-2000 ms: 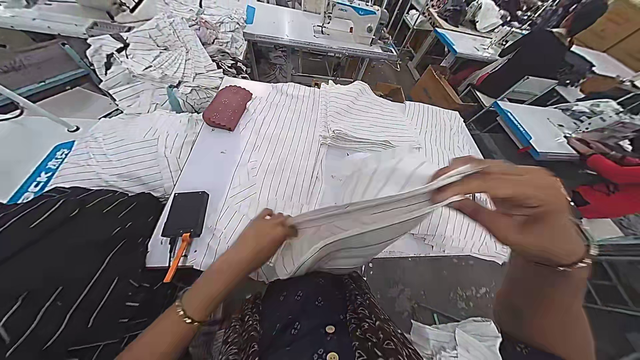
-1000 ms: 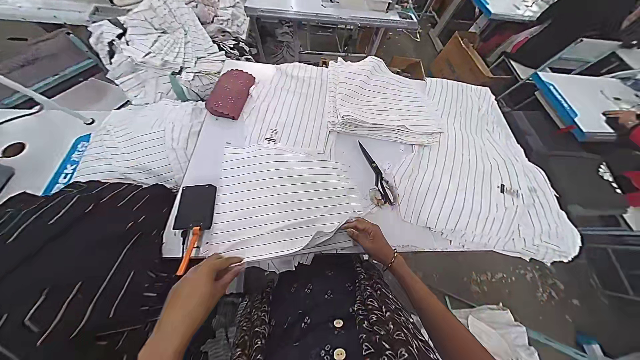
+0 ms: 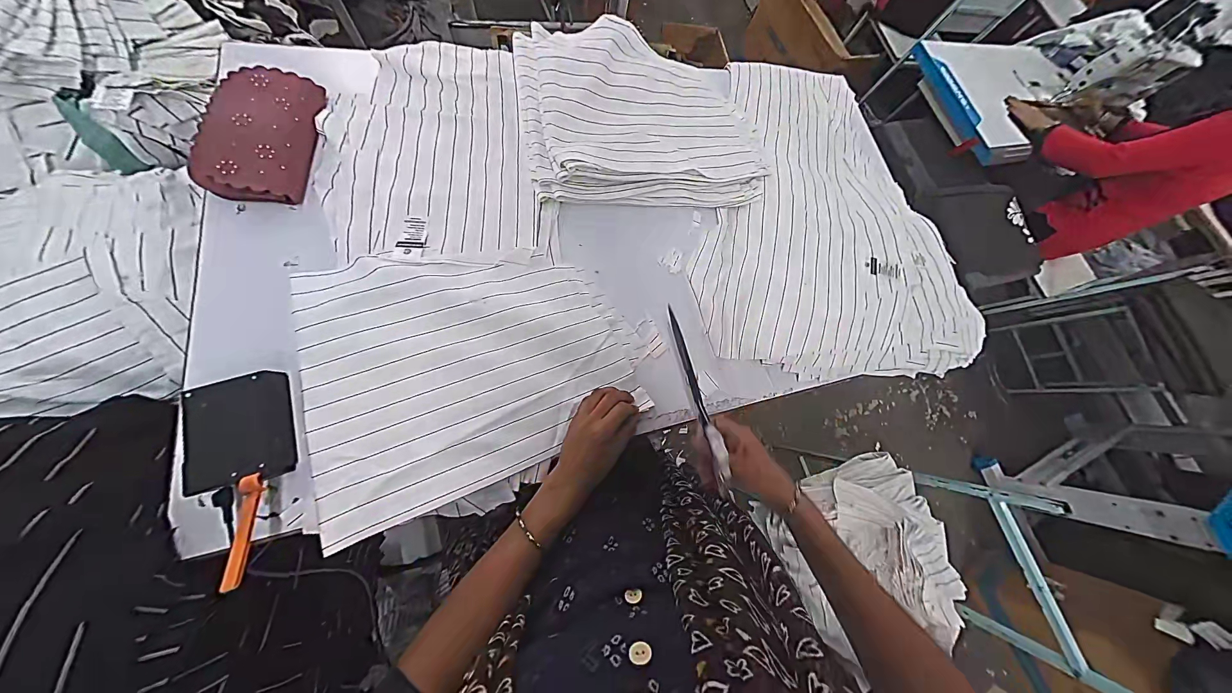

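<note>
My left hand (image 3: 602,433) grips the lower right corner of a striped white fabric panel (image 3: 443,375) that lies flat at the front of the white table. In my right hand (image 3: 746,462) is a pair of scissors (image 3: 688,371), its dark blades pointing up and away from me, just right of the panel. Behind the panel lies striped fabric (image 3: 433,144) with a small printed label. A folded stack of striped fabric (image 3: 645,115) rests at the back, and more striped pieces (image 3: 818,221) spread over the right side.
A maroon scalloped case (image 3: 258,135) sits at the back left of the table (image 3: 250,250). Front left is a black flat device (image 3: 239,428) with an orange strip (image 3: 243,534). Dark striped cloth (image 3: 87,539) lies further left. A person in red sleeves (image 3: 1136,164) works at the far right.
A second ago the scissors lay on the table and my right hand was on the panel's front edge; now that hand holds them. My left hand has moved right to the panel's corner.
</note>
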